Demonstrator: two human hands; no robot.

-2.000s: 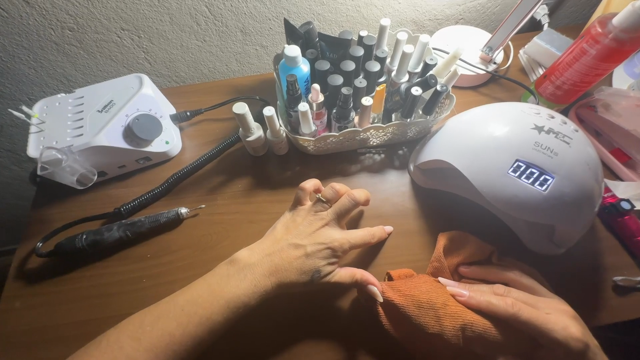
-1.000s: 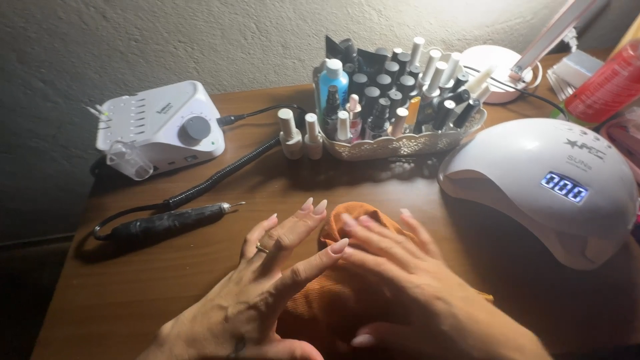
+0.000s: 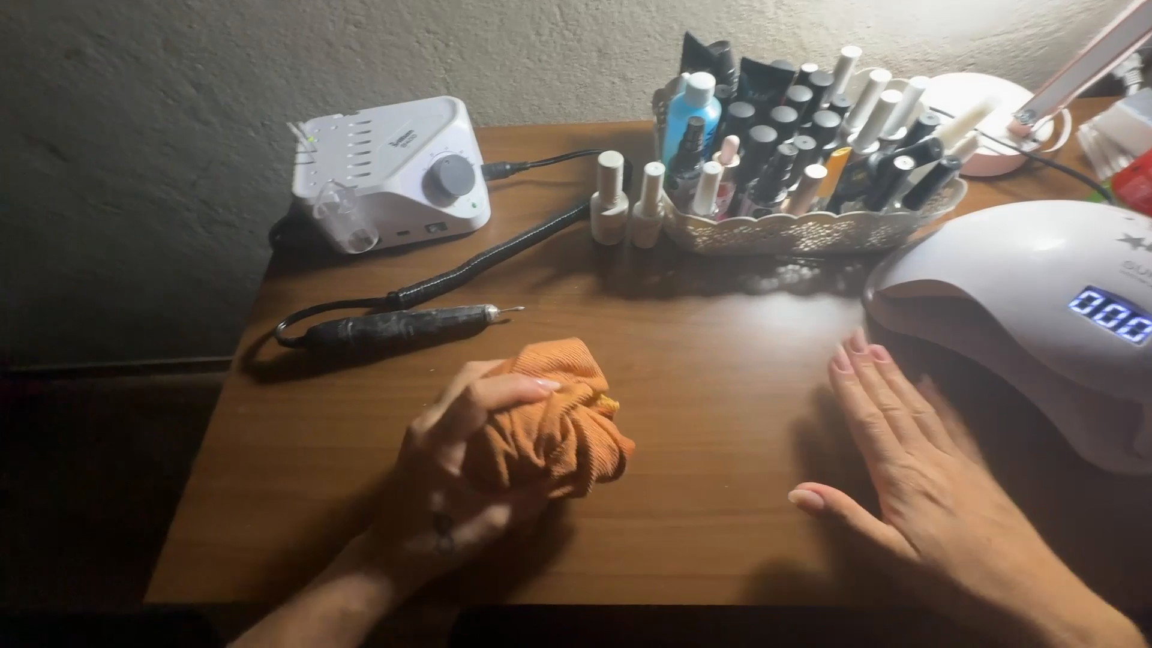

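Note:
My left hand (image 3: 450,468) grips a crumpled orange ribbed cloth (image 3: 558,423) above the wooden table, left of the middle. Thumb and fingers wrap the bunched cloth, and part of the hand lies in shadow. Just beyond it rests the black handpiece of an electric nail drill (image 3: 396,329), its metal bit pointing right. My right hand (image 3: 909,459) is palm down over the right side of the table, thumb spread from the fingers, holding nothing. Its fingertips are close to the white nail lamp (image 3: 1008,279), whose display is lit.
The white nail drill control unit (image 3: 396,171) stands at the back left, joined to the handpiece by a coiled black cord (image 3: 495,256). Two white polish bottles (image 3: 610,202) stand beside a lace-edged basket (image 3: 801,234) of bottles and tubes. A desk lamp base (image 3: 981,112) is behind.
The orange cloth, spread under my hands before, is now bunched up in my left hand, farther left. My right hand has come off the cloth and moved right, towards the nail lamp.

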